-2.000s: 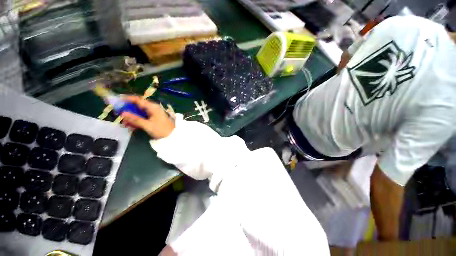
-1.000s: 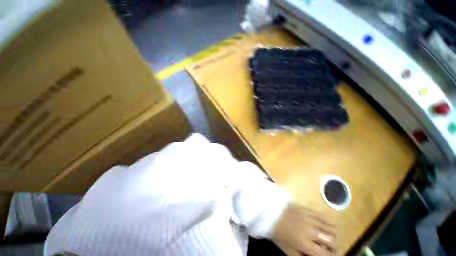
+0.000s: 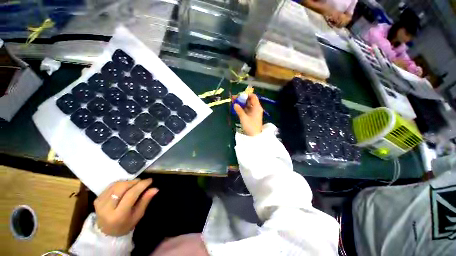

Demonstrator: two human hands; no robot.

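Note:
Black rounded-square plastic pieces (image 3: 115,95) lie in a grid on a tilted white sheet (image 3: 192,87) on the green bench. Another white layer shows under its left side. My right hand (image 3: 250,115) is right of the sheet, its fingertips closed on a small blue bottle or pen (image 3: 241,99) with a pale end. Its tip is too blurred to make out. My left hand (image 3: 122,206), with a ring, is at the sheet's near corner, below the grid. I cannot tell whether it grips the sheet or only touches it.
Yellow strips (image 3: 212,93) lie left of my right hand. A wrapped black stack (image 3: 320,120) and a yellow-green slatted box (image 3: 385,131) stand right. A carton (image 3: 20,87) is far left, a round cup or roll (image 3: 23,222) lower left. People work upper right; a grey-shirted person is lower right.
The view has swung from the wooden surface back to the bench. My left hand has moved from the wood to the sheet's near corner. My right hand still holds the blue bottle, now held upright.

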